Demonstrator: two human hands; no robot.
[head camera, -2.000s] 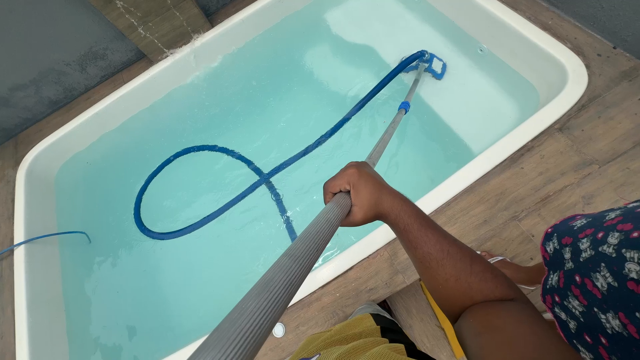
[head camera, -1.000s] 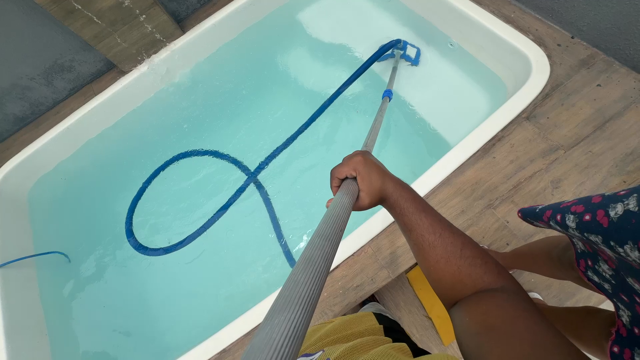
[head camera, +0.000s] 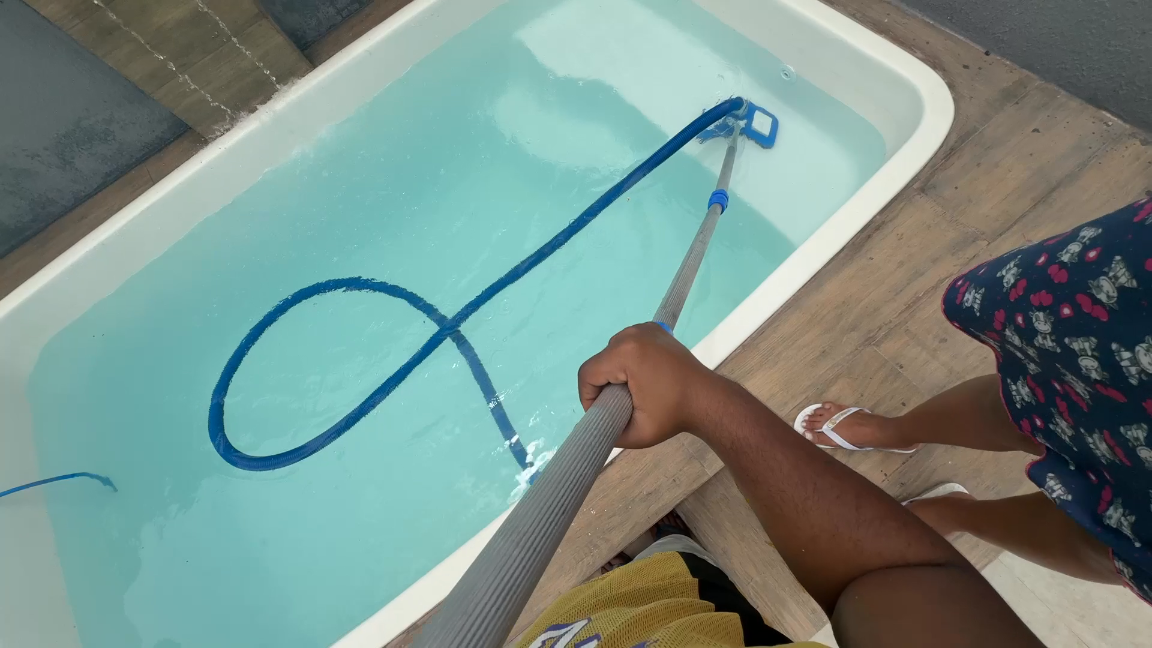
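My right hand (head camera: 643, 385) is closed around a ribbed grey telescopic pole (head camera: 540, 531), which slants from the bottom edge of the view up over the pool. The pole's thinner part has a blue collar (head camera: 718, 200) and ends at a blue pool vacuum head (head camera: 760, 126) in the water near the far right corner. A blue hose (head camera: 576, 223) runs from that head, crosses itself in a loop on the left and ends out of sight behind the pole, beside some splashing. My left hand is not in view.
The pool's white rim (head camera: 814, 261) borders wood-look tiles (head camera: 1008, 171). Another person in white flip-flops (head camera: 850, 427) and a patterned dress (head camera: 1080, 315) stands at right. A thin blue tube (head camera: 63, 479) enters at left. Water trickles down a tiled panel (head camera: 180, 54) at upper left.
My right hand stays closed on the pole throughout. The view has shifted a little, and the other person's foot in a white flip-flop now shows more fully than one second ago.
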